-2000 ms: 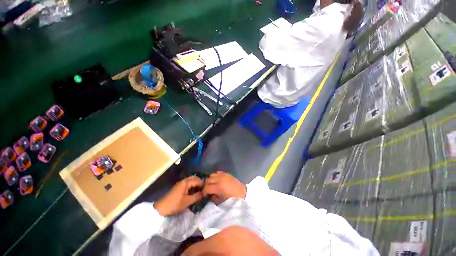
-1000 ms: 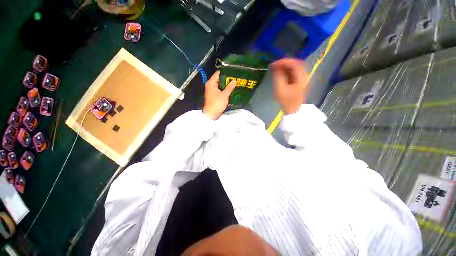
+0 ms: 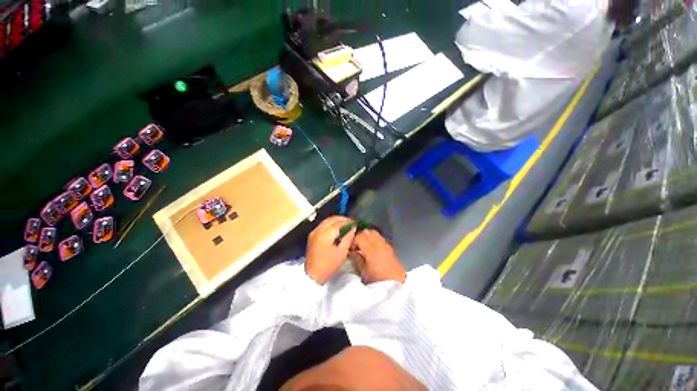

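My left hand (image 3: 327, 250) and my right hand (image 3: 379, 256) are close together in front of my smock, just off the bench edge. Both have their fingers closed on a dark green handheld item (image 3: 351, 228). Only a small part of it shows between the fingers; the rest is hidden. To the left, a tan work board (image 3: 256, 250) with a pale rim lies on the green bench. One pink-rimmed unit (image 3: 212, 210) sits on it, with small dark squares (image 3: 218, 240) beside and below it.
Several pink-rimmed units (image 3: 102, 197) are grouped at left. A tape roll (image 3: 269, 95), a dark cabled stand (image 3: 325, 65) and white sheets (image 3: 416, 88) lie farther back. A blue stool (image 3: 458, 179), a person in white (image 3: 527, 57) and wrapped cartons (image 3: 611, 267) are at right.
My right hand has come back from the right and joined my left. The green item, seen broad with yellow marks before, is now mostly covered by the hands. The camera view has shifted.
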